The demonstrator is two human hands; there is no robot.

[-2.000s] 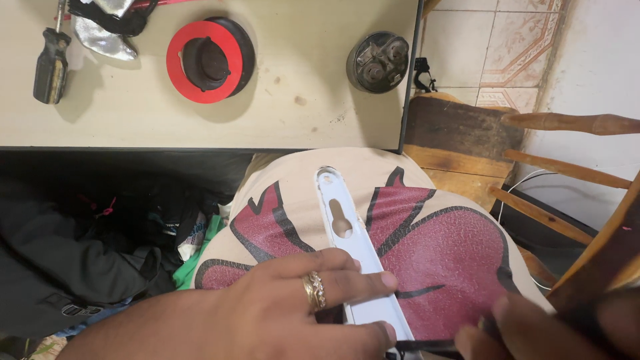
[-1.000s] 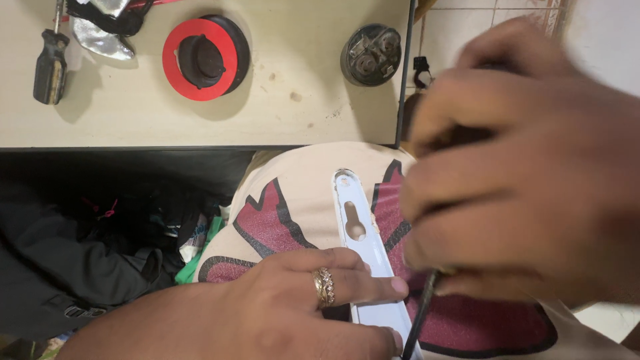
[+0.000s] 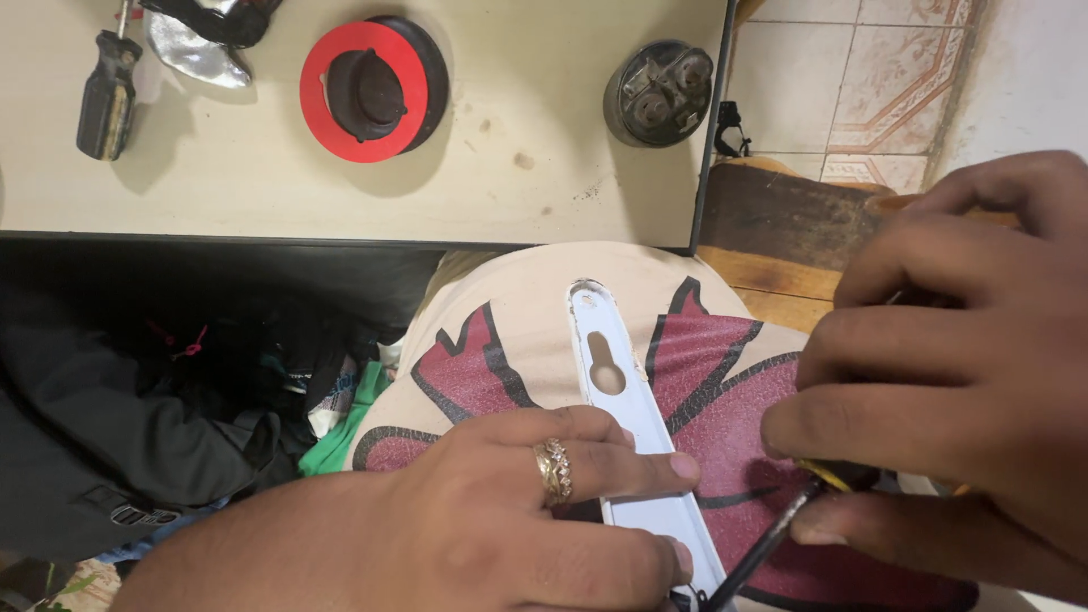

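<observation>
A white lock plate (image 3: 633, 433) with a keyhole-shaped opening lies on the lap, over beige cloth printed with dark red shapes. My left hand (image 3: 510, 518), wearing a ring, grips the plate across its lower half. My right hand (image 3: 935, 365) holds a screwdriver (image 3: 769, 540) with a dark shaft, its handle mostly hidden in the fingers. The shaft slants down to the plate's lower end, where the tip meets a small dark part that is partly cut off by the frame edge.
On the table (image 3: 527, 204) are a black ring-shaped part with a red face (image 3: 314, 93), a round dark metal part (image 3: 659, 93), a second screwdriver (image 3: 108, 98) and a silvery item (image 3: 195, 51). A wooden chair (image 3: 773, 221) stands right, a black bag (image 3: 110, 425) left.
My right hand has lifted from the lower right corner and then shifted right, still with the screwdriver. My left hand has stayed on the plate.
</observation>
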